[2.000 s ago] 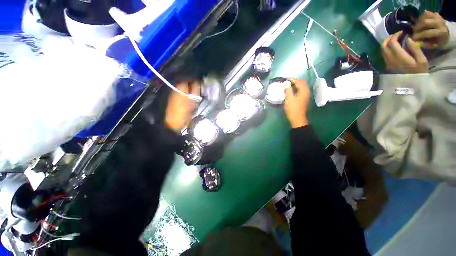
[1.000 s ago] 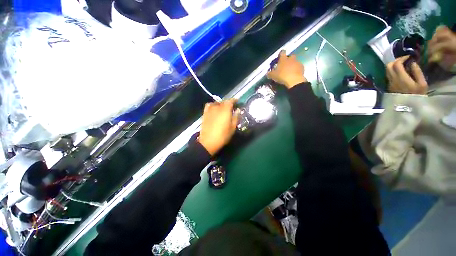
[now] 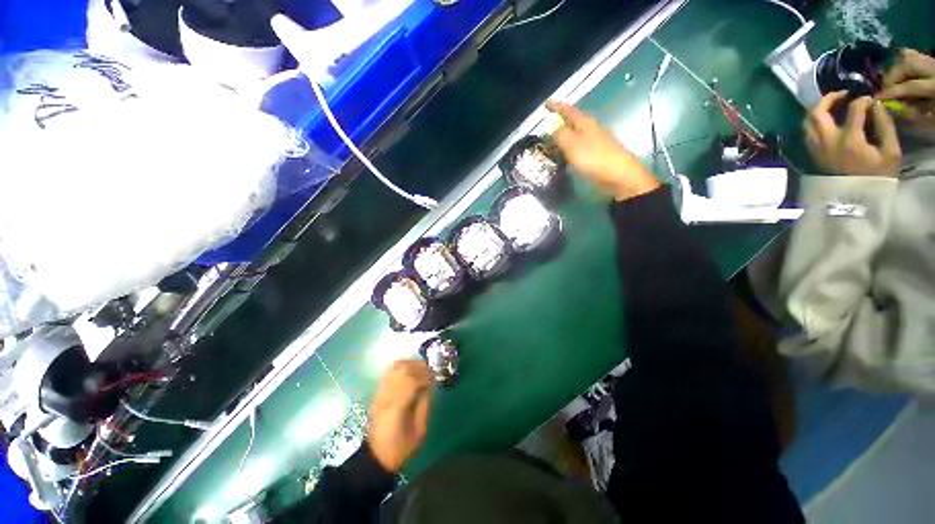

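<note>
Several round black camera modules (image 3: 480,247) with bright, glaring tops stand in a slanting row on the green bench mat (image 3: 533,338). My right hand (image 3: 595,154) is at the upper end of the row, beside the topmost module (image 3: 534,164), with its index finger stretched out; it shows no part in it. A smaller separate module (image 3: 441,360) lies below the row. My left hand (image 3: 401,409) is just left of and below it, slightly blurred; whether its fingers hold or touch anything is hidden.
At the right, another person's hands (image 3: 856,133) work on a black-and-white housing; a white housing (image 3: 746,189) with wires lies nearby. A metal edge (image 3: 318,336) runs along the mat. Upper left is a blue bin (image 3: 384,77) with a plastic bag (image 3: 133,184). Tangled rings (image 3: 343,440) lie lower left.
The modules now stand in one straighter row. My left hand has moved down from the row to near the separate module. My right hand has stayed near the row's upper end, its fingers now extended.
</note>
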